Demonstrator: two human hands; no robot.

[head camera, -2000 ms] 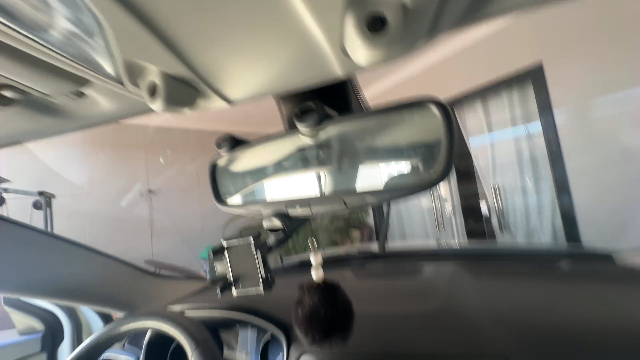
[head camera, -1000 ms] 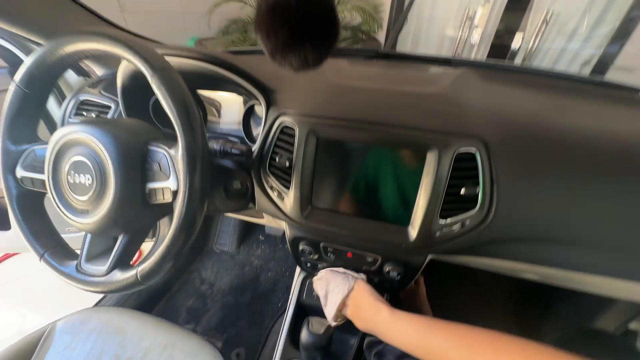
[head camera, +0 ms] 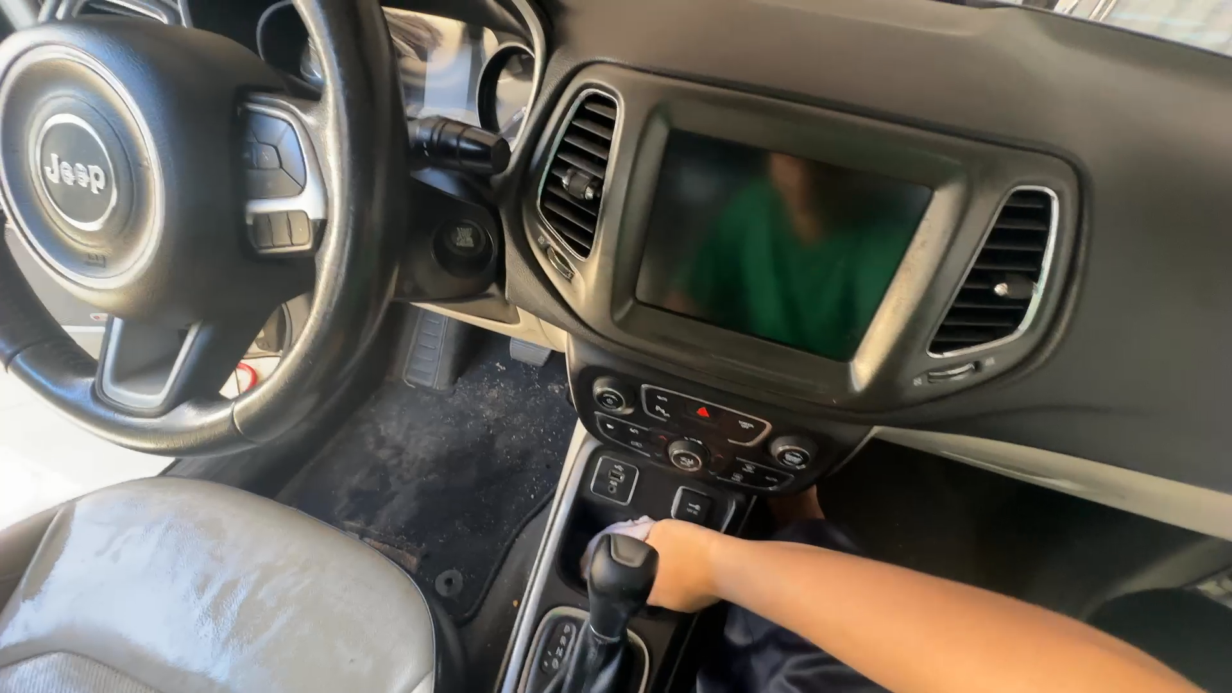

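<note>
My right hand (head camera: 685, 566) reaches in from the lower right, its fingers closed on a pale cloth (head camera: 630, 528). The cloth is pressed into the recess of the centre console, just in front of and partly behind the gear lever (head camera: 621, 568). The fingertips are hidden behind the lever's knob. Above the hand are a USB socket panel (head camera: 614, 479) and the climate control panel (head camera: 686, 454). I do not see my left hand; a small patch of skin below the control panel cannot be told apart clearly.
The steering wheel (head camera: 351, 192) stands at the left, above a light leather seat (head camera: 221, 577). A dark touchscreen (head camera: 780, 241) with a green-shirted reflection sits between two air vents. Light debris lies on the floor mat (head camera: 452, 462). Dark trousers show beneath the forearm.
The view has swung down from the rear-view mirror to the console. My right hand with the cloth has moved down from the control panel to the recess by the gear lever.
</note>
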